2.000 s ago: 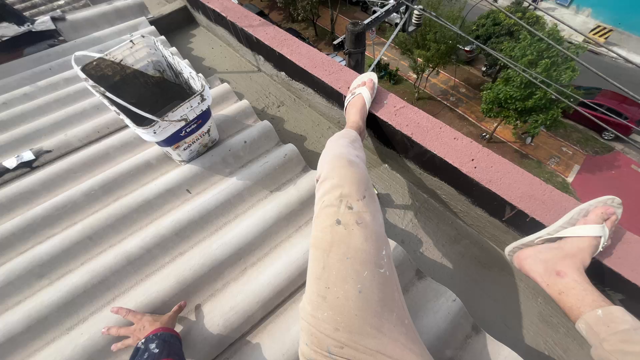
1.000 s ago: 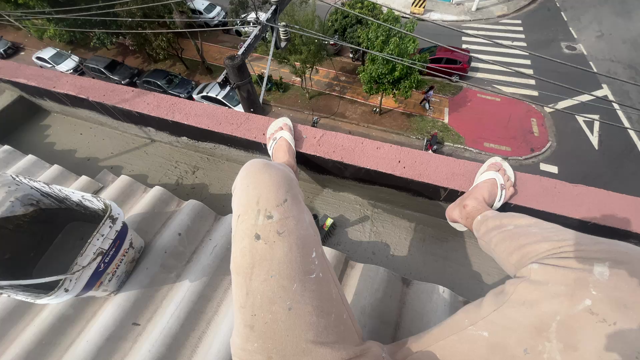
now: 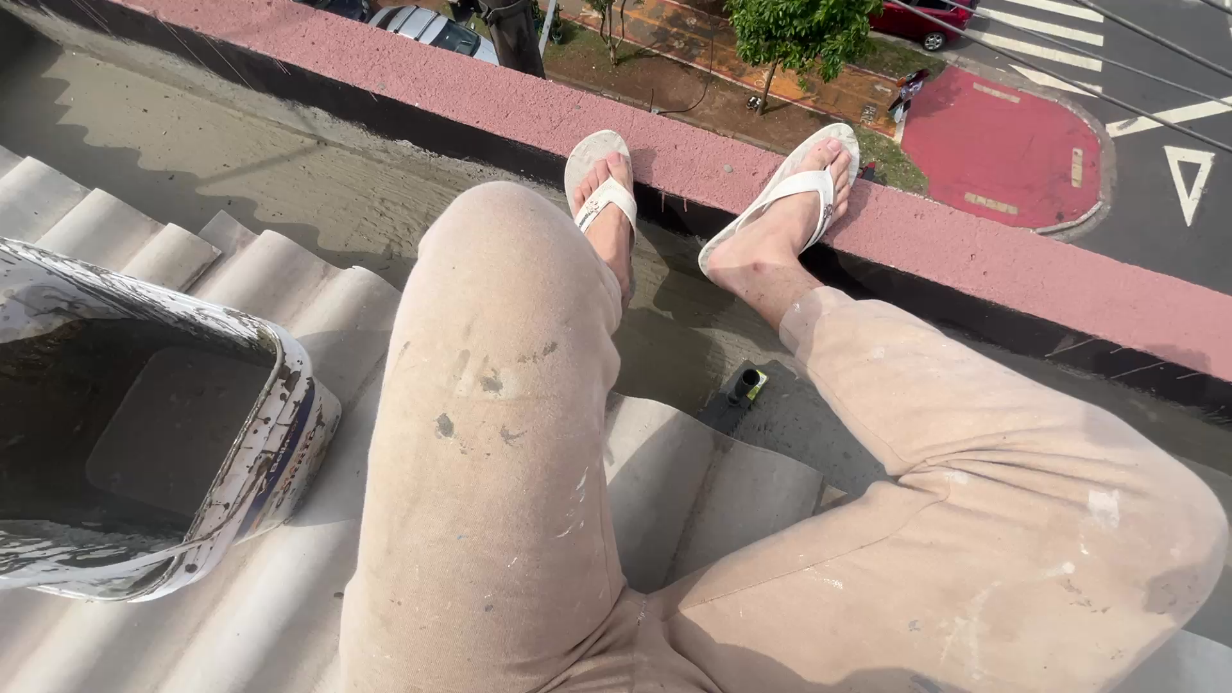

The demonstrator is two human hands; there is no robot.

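Observation:
Neither my left hand nor my right hand shows in the head view. At the left, a white plastic bucket [image 3: 298, 423], smeared with grey and holding dark grey contents, stands on the corrugated roof sheets [image 3: 337, 318]. My legs in stained beige trousers [image 3: 491, 462] are bent in front of me. Both feet, in white flip-flops [image 3: 823, 197], rest against the pink-topped parapet. Between my legs, a dark tool with a round socket and a green label [image 3: 743, 385] lies in the grey gutter channel beyond the sheet ends; what tool it is I cannot tell.
The pink parapet [image 3: 1020, 250] crosses the view. Past it the drop leads to a street with a tree [image 3: 799, 34], a red car [image 3: 924, 21], a silver car and a painted red area [image 3: 1001, 144]. Cables run at upper right. The grey channel [image 3: 192, 144] lies between roof and parapet.
The view has swung right and down since two seconds ago. A hand spread on the roof sheets then is out of view now. My right foot has moved closer to my left along the parapet.

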